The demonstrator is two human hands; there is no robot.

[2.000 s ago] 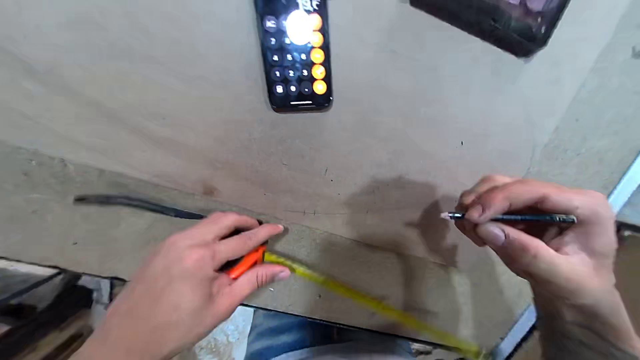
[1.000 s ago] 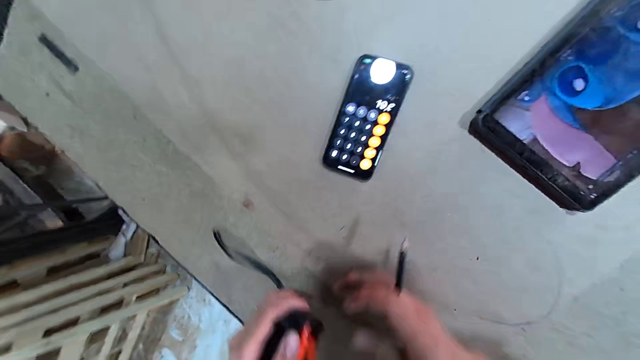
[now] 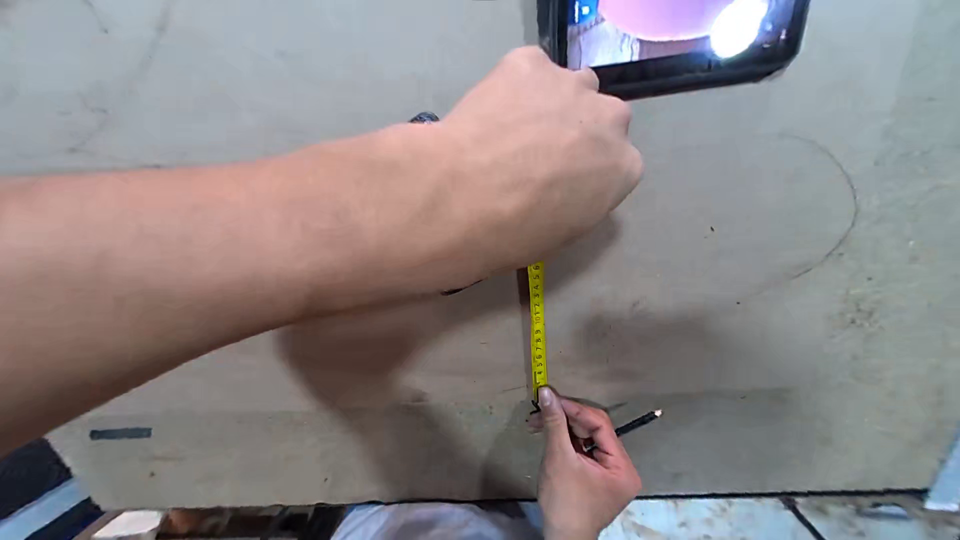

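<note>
A yellow tape measure blade (image 3: 538,330) runs up and down across the sheet (image 3: 300,442). My right hand (image 3: 589,465) pinches its lower end between thumb and finger, and also keeps a dark pencil (image 3: 637,424) whose tip points right. My left hand (image 3: 547,150) reaches across from the left over the upper end of the blade, fingers curled; the tape case is hidden beneath it. Above that hand, and partly overlapped by it, lies a tablet in a black case (image 3: 675,79) with its screen lit.
A short dark strip (image 3: 120,433) lies near the left front corner of the sheet. A curved pencil line (image 3: 853,202) is drawn on the right. Small bits of a dark object (image 3: 425,118) show past my left forearm. Wooden pieces (image 3: 127,523) sit below the front edge.
My left hand has moved up and across the sheet, and the tape blade now runs between my hands. The phone seen earlier is no longer plainly visible. The view has turned and shifted.
</note>
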